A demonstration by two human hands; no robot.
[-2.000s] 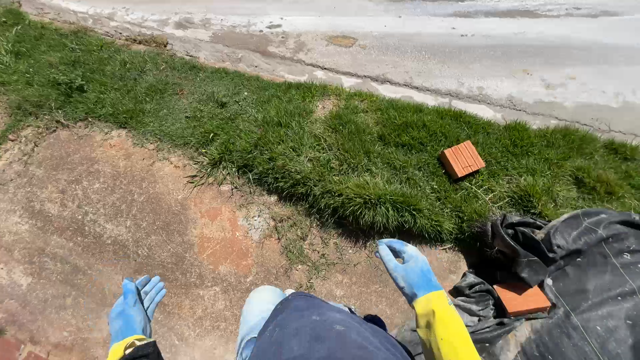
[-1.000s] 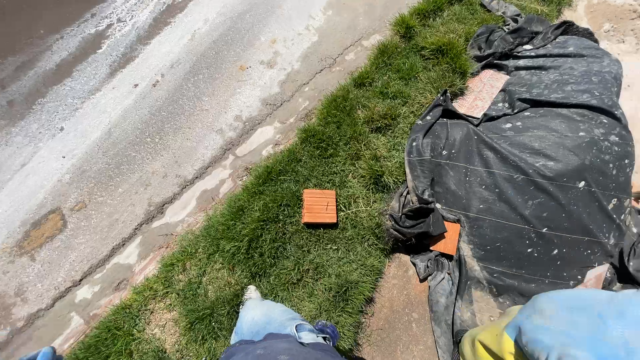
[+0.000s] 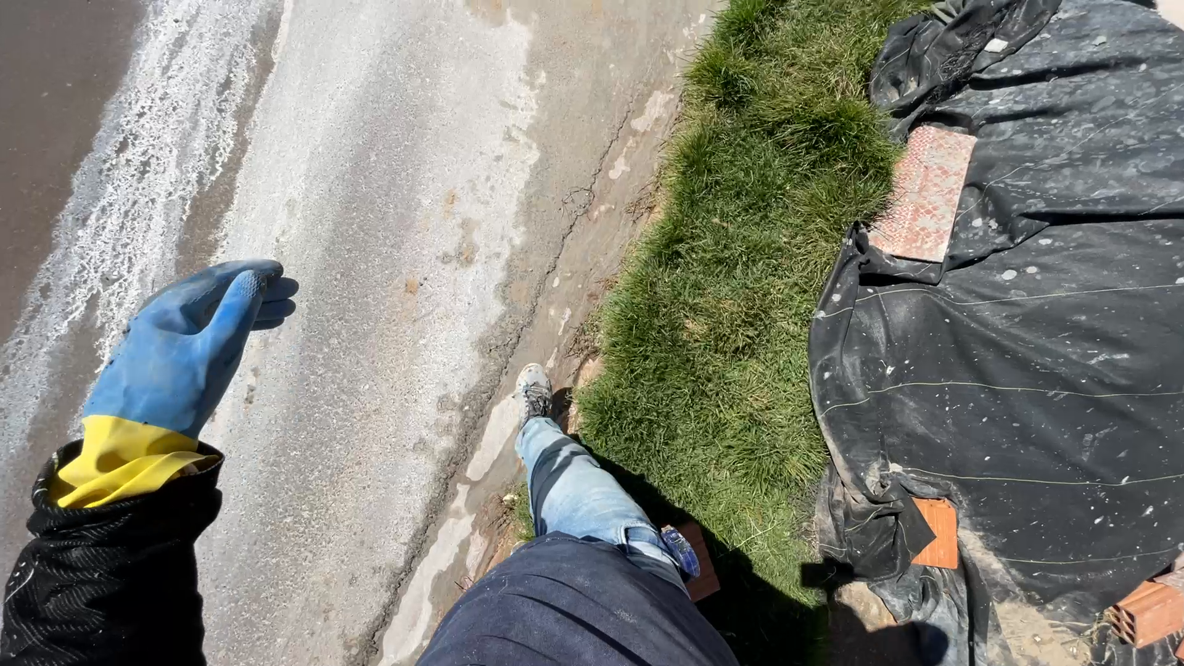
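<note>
My left hand (image 3: 190, 338), in a blue rubber glove with a yellow cuff, is raised over the pavement at the left, its fingers pointing right and holding nothing. My right hand is out of view. A terracotta block (image 3: 705, 564) lies in shadow on the grass beside my leg, partly covered by my clothing. At the right a black plastic sheet (image 3: 1045, 342) has a patterned reddish-white slab (image 3: 925, 194) on its edge. An orange clay piece (image 3: 936, 534) rests at its lower left edge.
A grass strip (image 3: 721, 342) runs between the cracked pavement edge and the sheet. My shoe (image 3: 535, 392) stands at that edge. A hollow clay brick (image 3: 1147, 612) lies at the lower right. White residue streaks the road (image 3: 370, 231).
The view has turned and moved toward the pavement. My left hand has come up into view at the left, while my right hand has left the view. The block on the grass is now beside my leg.
</note>
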